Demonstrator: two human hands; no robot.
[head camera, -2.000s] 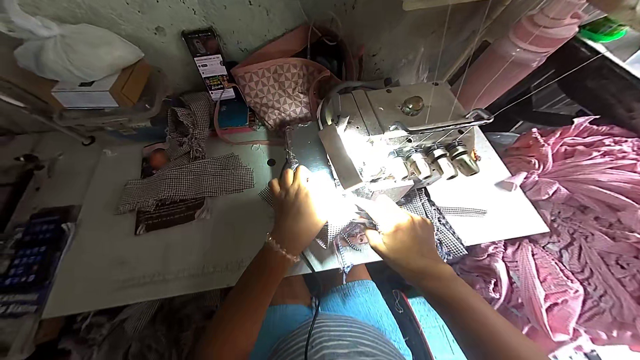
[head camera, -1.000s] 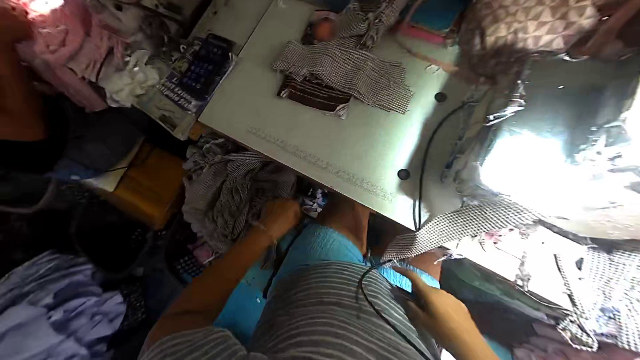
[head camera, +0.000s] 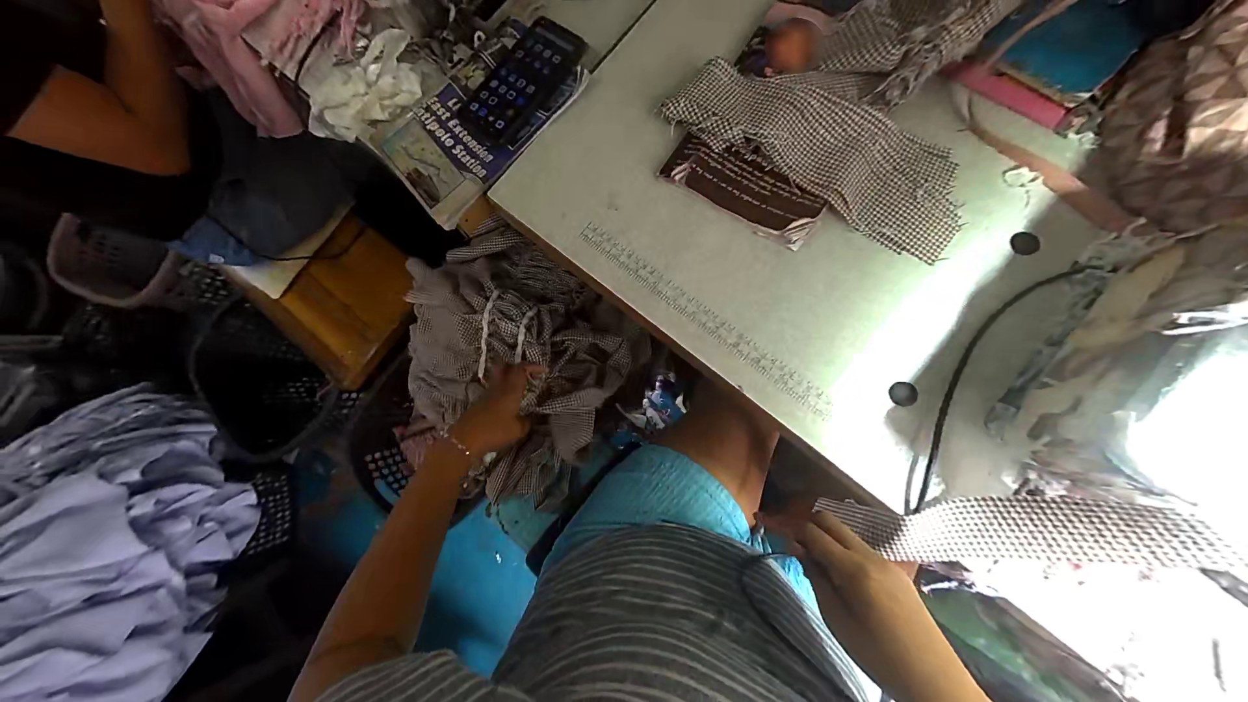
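Observation:
My left hand is in a pile of checkered fabric pieces in a dark basket left of my legs. Its fingertips are among the cloth, and whether they grip a piece is unclear. Over my lap, my right hand touches the end of a checkered fabric strip, which runs right along the table's front edge into bright light; its grip is not clear. More checkered cloth lies on the pale sewing table, partly over a brown printed packet.
A black cable curves over the table at right. Beyond the table's left corner, a phone lies on printed papers. A wooden stool, gathered lavender cloth and another person's arm are at left.
The view has swung left and down from the sewing machine. My left hand has left the machine area and is now in the fabric pile; my right hand has moved back to my lap.

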